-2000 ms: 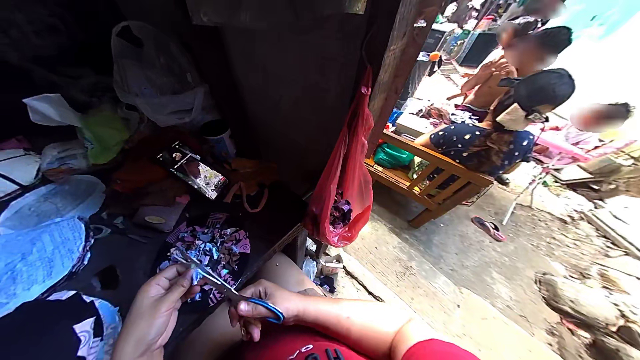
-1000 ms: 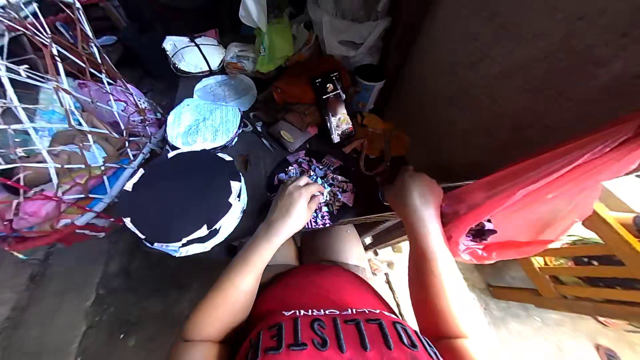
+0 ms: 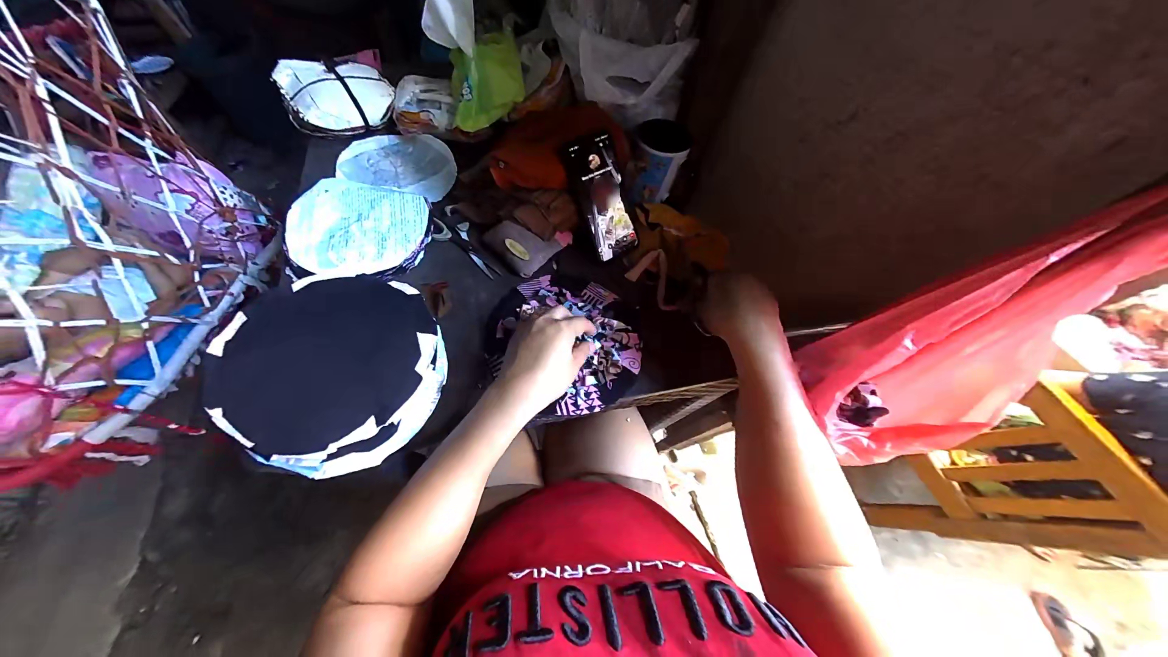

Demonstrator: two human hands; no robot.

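Note:
My left hand (image 3: 552,351), fingers bent, rests on a pile of small patterned fabric scraps (image 3: 616,351) on a dark round piece; whether it pinches a scrap is unclear. Out to the right, my right hand (image 3: 735,306) is in shadow at the dark edge beside an orange-brown cloth (image 3: 684,239); its fingers and anything in them are hidden. To the left lies a stack of round pieces with a black top (image 3: 319,365) and white, jagged edges. Behind it are two pale round pieces (image 3: 358,225). A pair of scissors (image 3: 473,248) lies near a small pouch (image 3: 525,246).
A lit phone (image 3: 602,196) leans beyond the scraps, next to a white cup (image 3: 662,160). Netting with colourful cloth (image 3: 137,228) hangs at the left. A red plastic bag (image 3: 949,347) hangs at the right, before a wooden bench (image 3: 1049,484).
Two seconds ago my right hand held blue-handled scissors near my left hand; it is now away to the right. My left hand has come down onto the scraps. The view has swung left.

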